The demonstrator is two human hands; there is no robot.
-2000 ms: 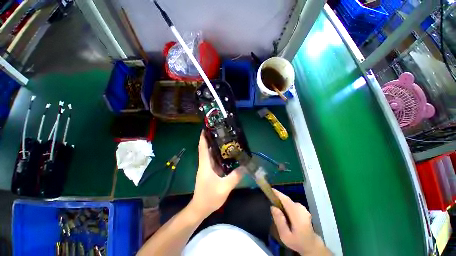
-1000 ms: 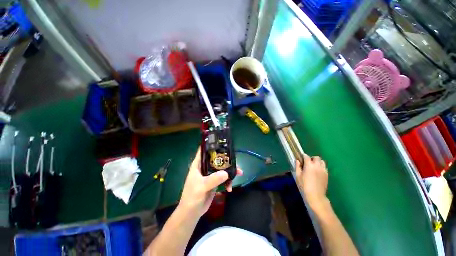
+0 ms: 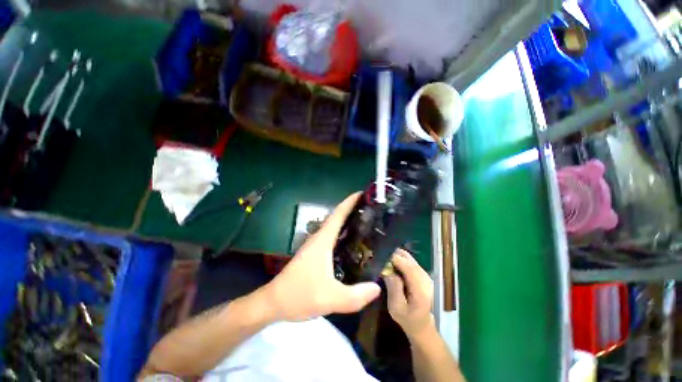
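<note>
The black lock housing (image 3: 396, 216) is tilted in front of me, its open back showing circuit parts and red wires. A long white strip (image 3: 383, 134) sticks up from it. My left hand (image 3: 318, 272) grips the housing's lower left side. My right hand (image 3: 407, 291) is at its lower right edge, fingers closed around a small brass-coloured part (image 3: 387, 269); blur hides what it is exactly. The hammer (image 3: 448, 257) lies on the white rail, out of my hands.
Pliers (image 3: 250, 201), a white rag (image 3: 183, 179) and a pale metal plate (image 3: 309, 224) lie on the bench. A brown divided tray (image 3: 288, 142) and grease tub (image 3: 447, 101) stand behind. Housings (image 3: 34, 164) and a blue cylinder bin (image 3: 120, 295) are left; the green conveyor (image 3: 508, 298) is right.
My right hand has let go of the hammer on the rail and moved left to the housing. The housing has shifted right and tilted. The camera view has turned.
</note>
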